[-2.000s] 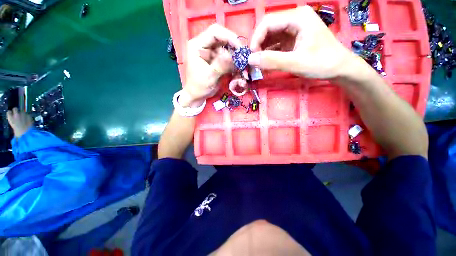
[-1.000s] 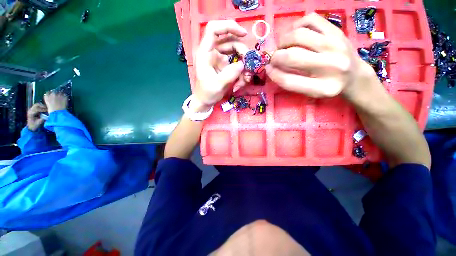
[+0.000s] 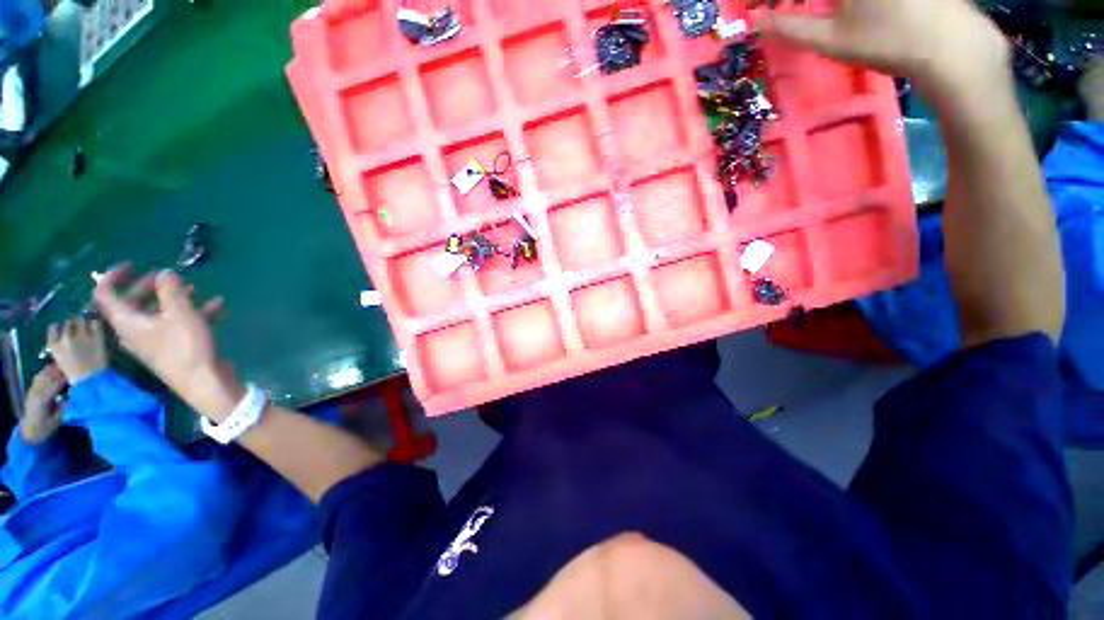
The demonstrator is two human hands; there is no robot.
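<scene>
The red tray with square pockets lies in front of me. My left hand is off the tray at the far left, fingers spread, with a tiny white spot at one fingertip. My right hand reaches over the tray's top right, partly cut off by the upper edge; its fingertips are near a dark wired part with a white tag. A long clump of dark wired parts lies below them. Small wired parts with yellow marks and a part with a white tag lie in left pockets.
A blue-sleeved person's hands are close to my left hand. A dark part lies on the green bench. Loose dark parts lie right of the tray. Another person's blue sleeve is at the right.
My hands have parted: the left swung far left off the tray, the right moved up and right. The wired part and pale ring between them are gone from view. The tray appears tilted and shifted left.
</scene>
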